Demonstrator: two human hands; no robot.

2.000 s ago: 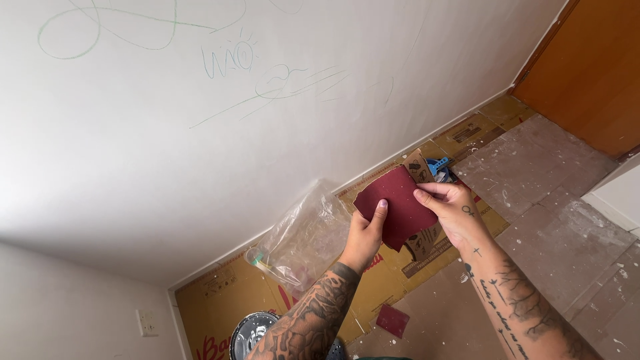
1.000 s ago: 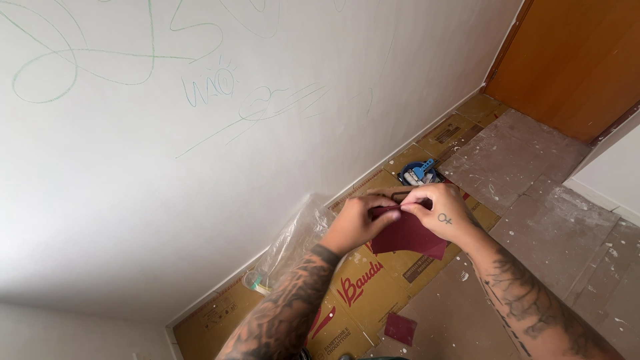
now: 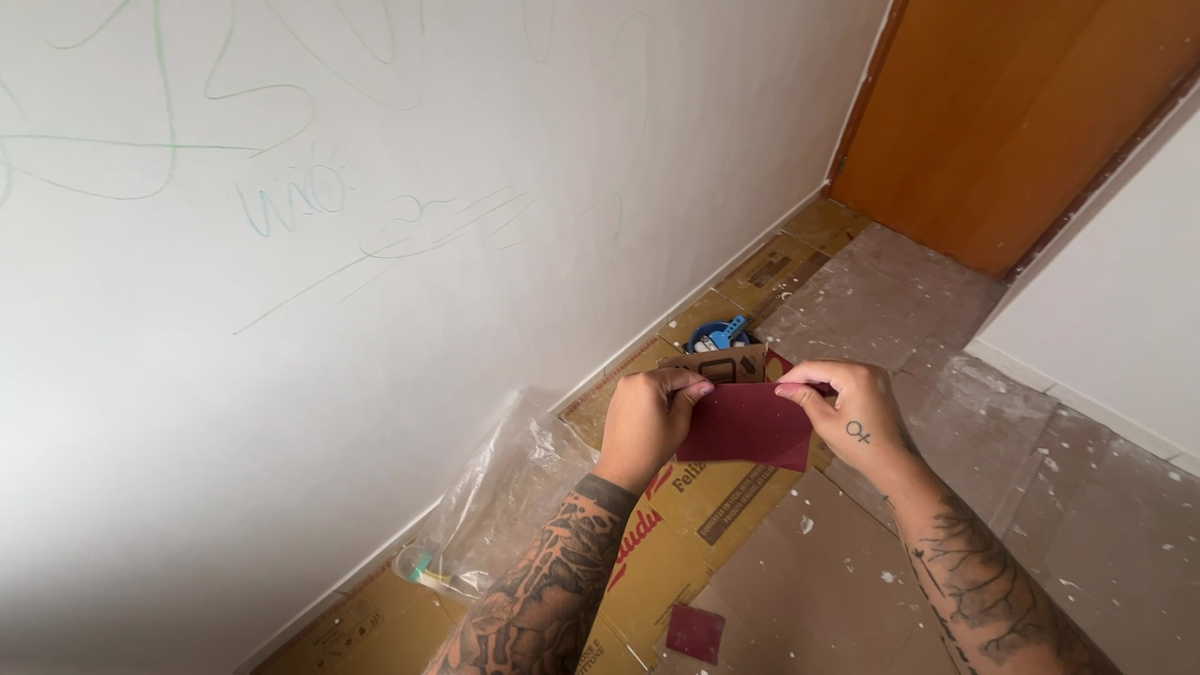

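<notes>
A dark red sheet of sandpaper (image 3: 745,427) hangs between my two hands, its top edge level and one lower corner slightly bent. My left hand (image 3: 652,417) pinches the sheet's upper left corner between thumb and fingers. At the upper right corner, my right hand (image 3: 844,408) grips it the same way. A small square of the same red sandpaper (image 3: 695,634) lies on the floor covering below. Just beyond the hands is a blue tub with a light blue tool (image 3: 727,333) in it, partly hidden by a cardboard flap (image 3: 722,364).
Clear plastic sheeting (image 3: 506,497) lies along the foot of the white wall (image 3: 375,309), which bears green and blue scribbles. Printed cardboard (image 3: 750,506) and paint-spotted brown covering (image 3: 806,581) protect the floor. A wooden door (image 3: 994,122) stands at the back right, beside a white wall section (image 3: 1106,281).
Both hands have shifted their grip from the sandpaper's sides to its top corners. They were close together one second ago and are now wider apart. The view has moved.
</notes>
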